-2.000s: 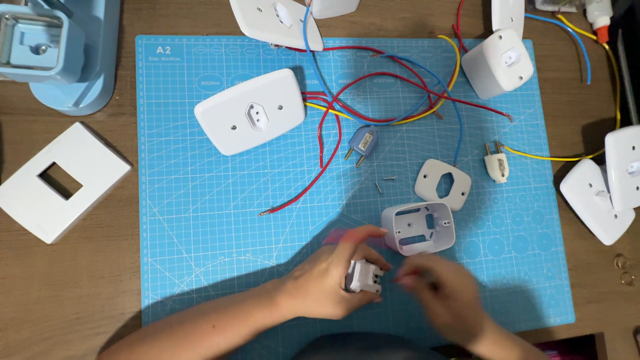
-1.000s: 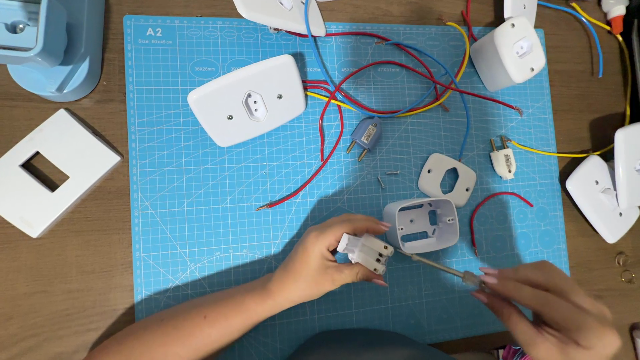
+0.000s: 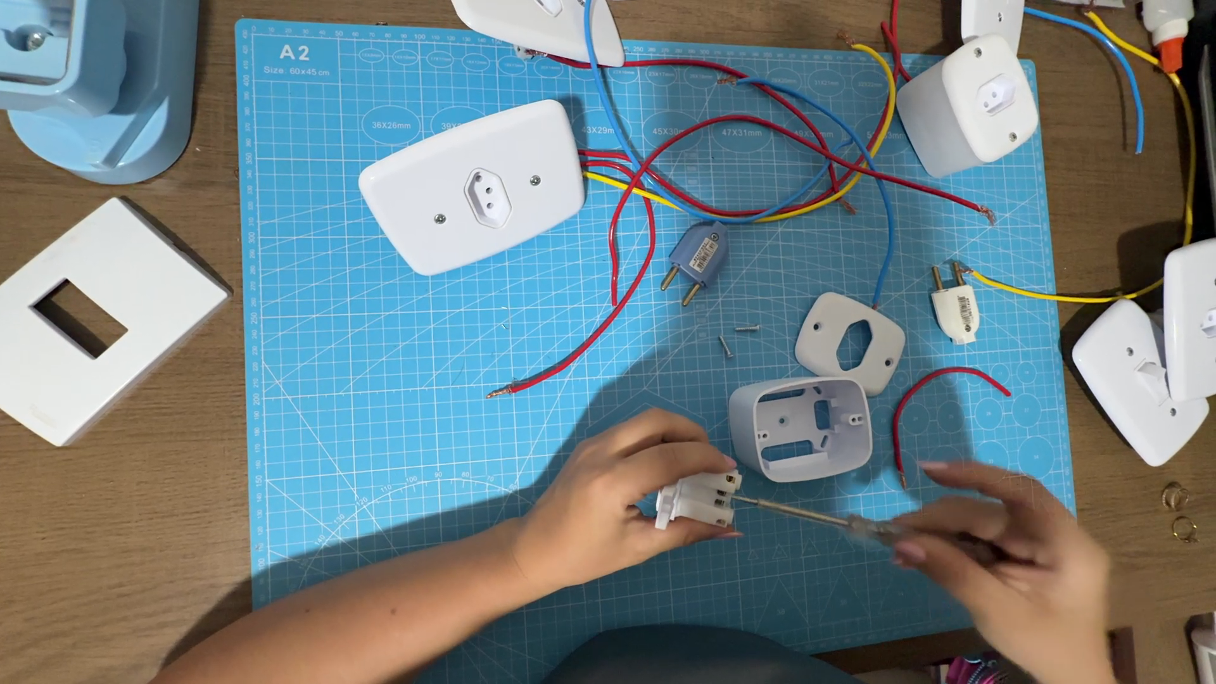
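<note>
Near the bottom middle, my left hand [image 3: 617,503] grips a white socket module [image 3: 698,501] with metal terminals on its right side. My right hand [image 3: 1007,560] holds a screwdriver [image 3: 807,513] by its handle, its tip at the module's terminal side. Just above the module is an open white surface-mount box [image 3: 803,429]. A white cover plate [image 3: 849,344] with a hexagonal hole lies behind the box. Two small screws [image 3: 727,346] rest on the blue cutting mat [image 3: 380,418]. To the right of the box lies a short curved red wire [image 3: 898,418].
A white outlet plate [image 3: 473,187] with red and yellow wires [image 3: 746,119] lies at the mat's back. A blue plug [image 3: 698,255], a white plug [image 3: 955,309] and an assembled socket box [image 3: 969,104] are nearby. A rectangular frame [image 3: 104,318] lies left, switch plates [image 3: 1140,380] right.
Two seconds ago no screwdriver showed at the module; now my right hand holds it there. The short red wire has come to lie on the mat right of the box.
</note>
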